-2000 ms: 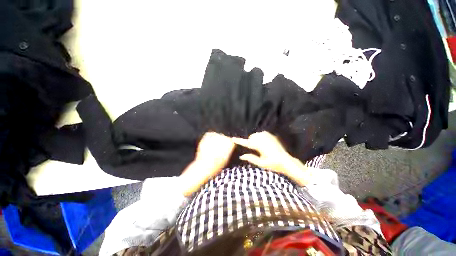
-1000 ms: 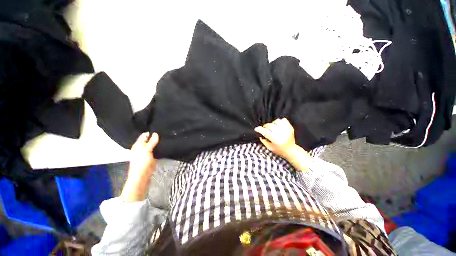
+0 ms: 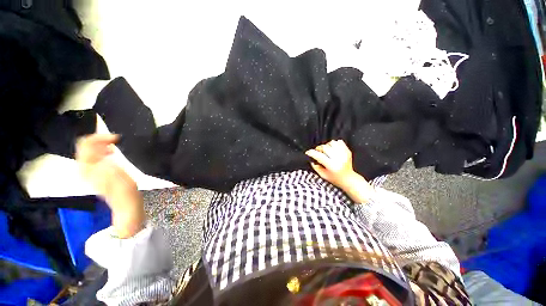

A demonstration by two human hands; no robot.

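Note:
A black speckled garment [image 3: 239, 113] lies over the near edge of the table and against the checked apron. My right hand [image 3: 334, 160] is closed on its near edge, where the cloth bunches into folds. My left hand [image 3: 108, 164] is off the garment, blurred, over the table's near edge at the left; its fingers look apart and I see nothing in them. No cord or tool shows at my right hand.
A tangle of white cord [image 3: 440, 69] lies at the back right. Beside it is a pile of black garments [image 3: 488, 77] with a white cord end [image 3: 510, 146] hanging. More black garments [image 3: 36, 77] lie at the left. Blue bins [image 3: 75, 230] stand below the cream table [image 3: 161, 36].
My left hand first moved left along the garment's near edge, then let go and moved further left. My right hand shifted slightly right and holds the edge. The garment is spread wider.

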